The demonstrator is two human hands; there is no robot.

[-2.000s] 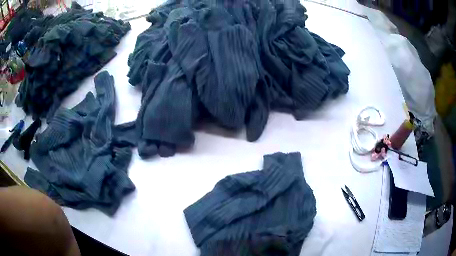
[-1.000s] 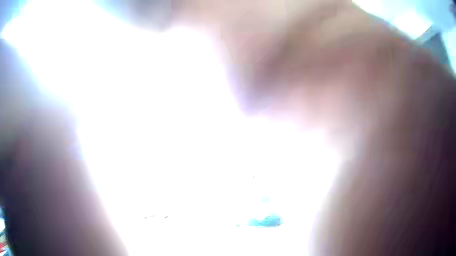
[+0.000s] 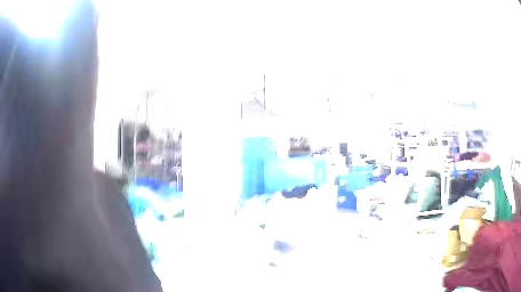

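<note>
No hand can be made out in the head view. A large dark, blurred shape [image 3: 63,188] fills the left side; I cannot tell whether it is an arm, a sleeve or a person close by. The sweaters, snips and white table do not show. Nothing is seen held or worked on. A dark red cloth heap [image 3: 485,262] lies at the lower right.
The overexposed room shows blue containers [image 3: 285,171] at mid-distance, a blue crate [image 3: 347,192] right of them, and a green cloth [image 3: 499,194] and brown carton [image 3: 472,222] at the right. Pale heaps lie on the floor; racks or tables stand farther back.
The view has swung up and away from the table with sweaters, snips and papers. The large blurred skin-toned shapes over the lens one second ago are gone; the room now shows.
</note>
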